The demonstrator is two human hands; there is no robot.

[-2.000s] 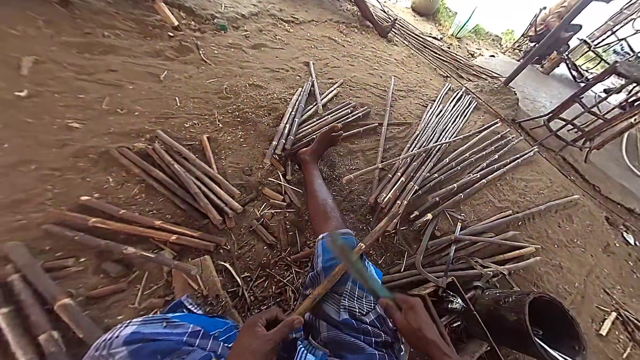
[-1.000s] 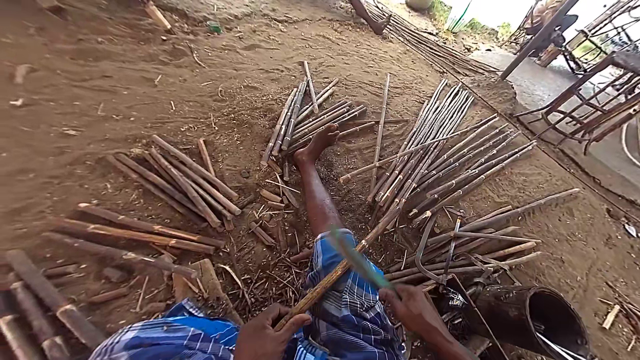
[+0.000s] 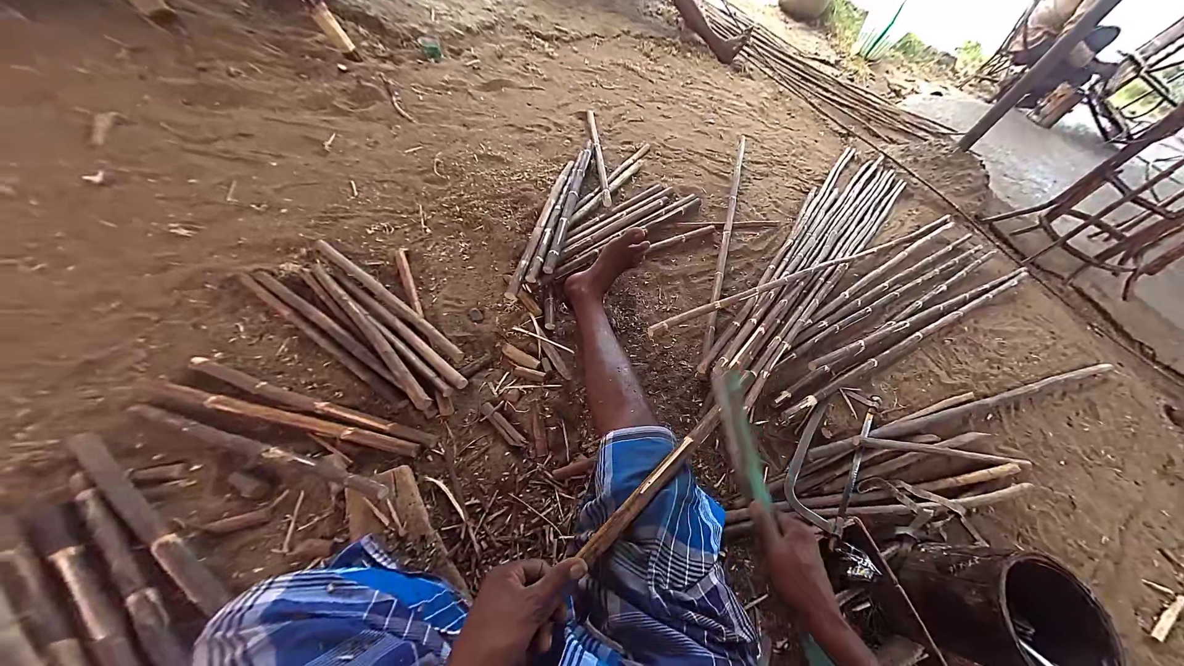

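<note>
My left hand [image 3: 518,606] grips the near end of a long cane stick [image 3: 652,486], which slants up and right over the blue checked cloth on my leg. Its far end runs toward the bundle of jointed canes [image 3: 823,259]. To the right of the stick, my right hand [image 3: 791,555] is closed around a greenish tool [image 3: 747,439] with a long flat form, blurred by motion. The tool is raised beside the stick; whether they touch I cannot tell. Cut cane pieces [image 3: 601,222] lie by my bare foot, others [image 3: 365,333] to the left.
At the lower right are a bow saw [image 3: 800,462], crooked sticks [image 3: 999,402] and an open metal cylinder [image 3: 1008,601]. Thick cane lengths [image 3: 120,555] lie at the lower left. A cane frame [image 3: 1110,208] stands at the upper right. Another person's foot [image 3: 721,42] is near the top edge.
The greenish tool in my right hand has swung from across the stick to its right side, and my right hand has moved slightly down. My left hand keeps hold of the stick.
</note>
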